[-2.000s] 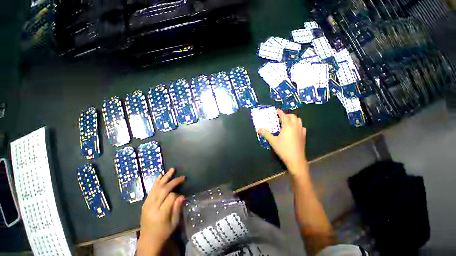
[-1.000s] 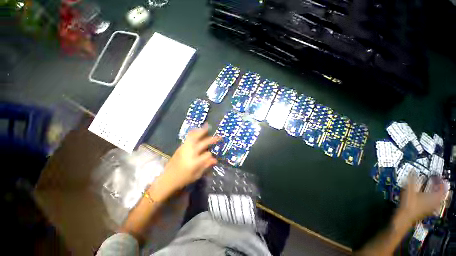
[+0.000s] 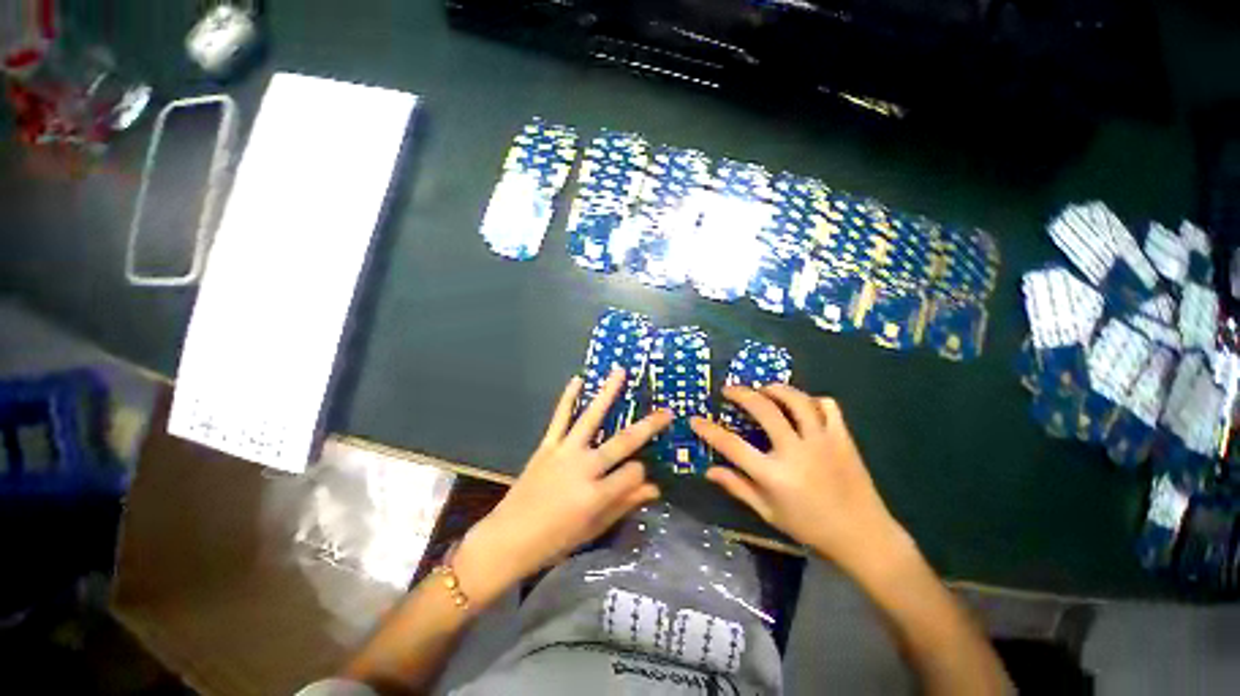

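Three bare blue circuit boards lie side by side near the bench's front edge: a left board [image 3: 619, 345], a middle board [image 3: 681, 364] and a right board [image 3: 756, 364], with a gap before the right one. My left hand [image 3: 578, 476] has its fingers spread, fingertips on the left and middle boards. My right hand [image 3: 802, 469] has its fingers spread over the right board and partly hides it; one fingertip is by the middle board's lower end. Clear liner film [image 3: 666, 551] with white dome sheets [image 3: 636, 619] lies at my lap.
A row of bare boards [image 3: 884, 258] lies behind. Finished boards [image 3: 1122, 354] are heaped at right. A long white stack [image 3: 293, 272] and a phone [image 3: 181, 190] are at left. Black trays [image 3: 843, 61] stand at the back. A clear bag [image 3: 374, 517] is below the bench edge.
My right hand has come back from the finished heap to the near boards. My left hand is also at them. These boards now lie as a near group of three, one set apart at right.
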